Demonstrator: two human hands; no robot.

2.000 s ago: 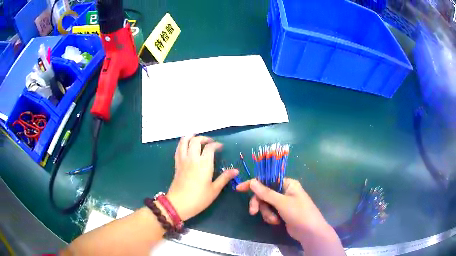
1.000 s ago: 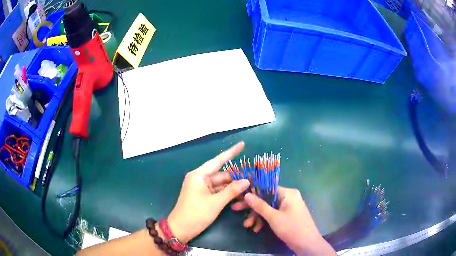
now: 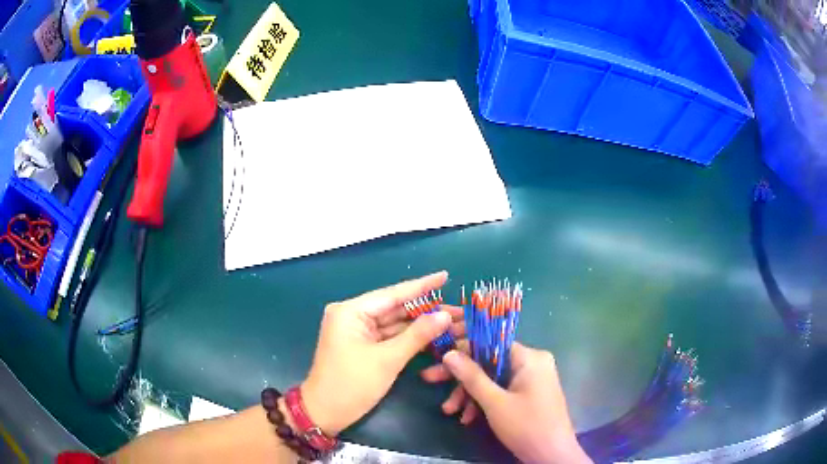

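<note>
My left hand point(image 3: 372, 349) holds a small row of blue wires with orange bands and silvery tips point(image 3: 426, 306) between thumb and fingers. My right hand point(image 3: 512, 390) grips a thicker upright bunch of blue wire leads point(image 3: 492, 326), its orange bands and bare tips fanned above the thumb. The two groups are close together, with a narrow gap between their tips. The lower part of the bunch is hidden by my right hand. A second wire bundle point(image 3: 666, 399) lies on the green mat to the right.
White sheet point(image 3: 363, 172) beyond my hands; blue bin point(image 3: 608, 91) behind it at right. Red heat gun point(image 3: 168, 127), yellow sign point(image 3: 260, 54) and parts tray point(image 3: 68, 217) with red-orange scissors point(image 3: 27, 243) at left. Ruler point(image 3: 725, 446) along the near edge. Another dark bundle point(image 3: 766, 263) far right.
My left hand has moved from beside the bunch to next to my right hand. It now holds a neat row of several wires, which looked looser a second ago. The view has shifted slightly.
</note>
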